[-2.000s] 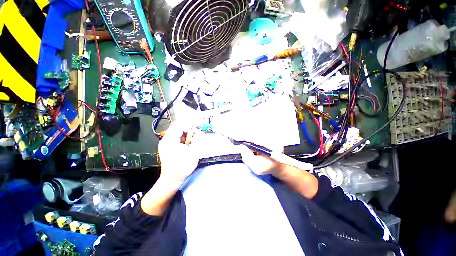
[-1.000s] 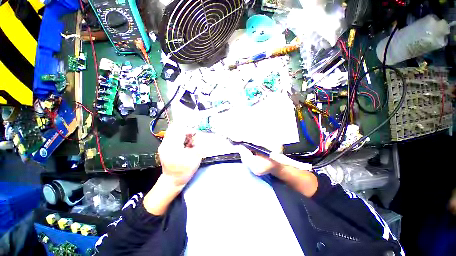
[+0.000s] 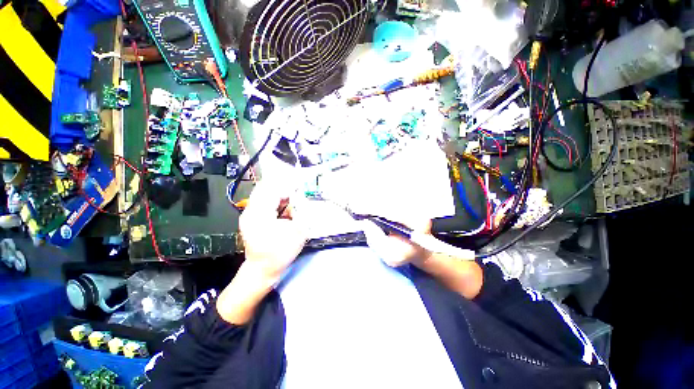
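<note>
A white work sheet (image 3: 411, 186) lies on the green bench mat, strongly overexposed. My left hand (image 3: 272, 232) is at its lower left edge, closed around a small reddish-brown thing (image 3: 284, 208) that I cannot identify. A small teal circuit board (image 3: 313, 193) shows just beyond its fingers; glare hides whether the fingers touch it. My right hand (image 3: 389, 241) holds a dark soldering iron (image 3: 374, 220) like a pen, its tip pointing left towards the board. More green boards (image 3: 397, 133) lie on the sheet.
A round fan grille (image 3: 308, 42) and a multimeter (image 3: 176, 34) stand behind. Board clusters (image 3: 161, 140) lie left. Tangled wires and a black cable (image 3: 559, 209) run right, beside a grid tray (image 3: 638, 159) and a squeeze bottle (image 3: 628, 62).
The view has shifted slightly. Both hands keep nearly the same place and grip. A person's hand at the far right edge is no longer in view.
</note>
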